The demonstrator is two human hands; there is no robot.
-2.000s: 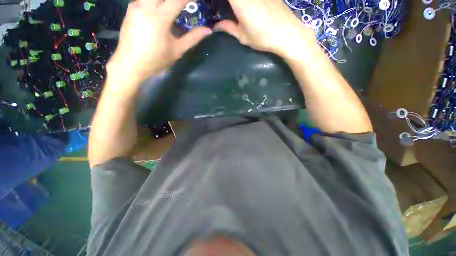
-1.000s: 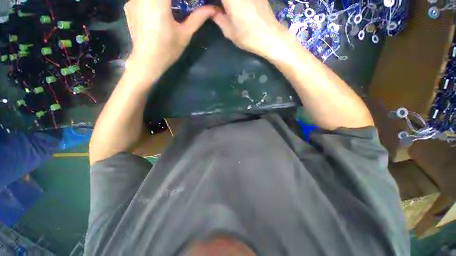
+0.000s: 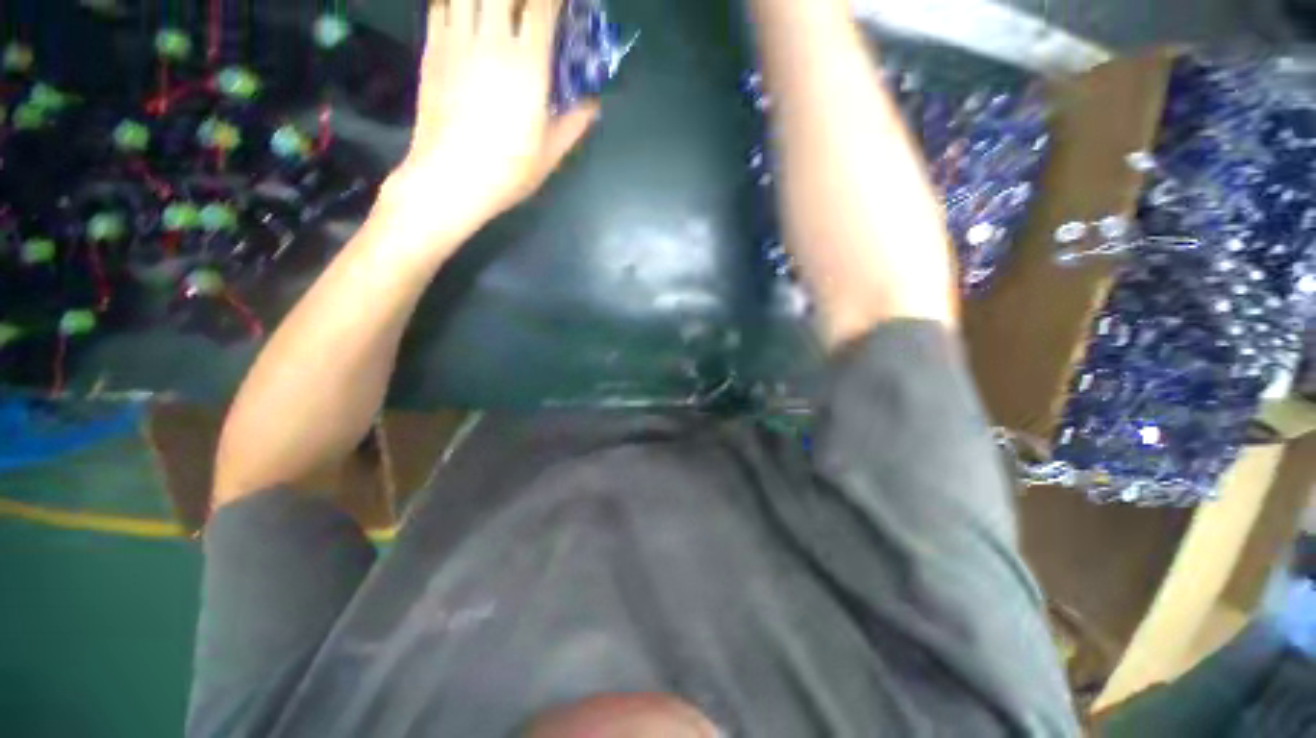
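Note:
My left hand [image 3: 488,108] is at the top of the view, back up, its fingertips cut off by the edge. A blue wired part [image 3: 585,55] shows between its fingers and thumb; whether it is gripped I cannot tell. My right hand is beyond the top edge; only the forearm shows. Blue wired parts [image 3: 989,166] lie heaped right of that forearm. Black units with green cylinders [image 3: 217,134] and red wires lie massed at the left. The view is blurred.
The dark glossy worktop [image 3: 577,296] lies between my arms. A brown carton [image 3: 1018,325] at the right holds many blue parts, with pale ring ends [image 3: 1071,234] over its edge. A pale rail [image 3: 981,26] crosses the top right. Brown cardboard [image 3: 419,454] shows below the worktop edge.
My right hand has left my left hand and gone up out of view. The view has shifted right, showing more of the carton. My left hand appears slightly lower.

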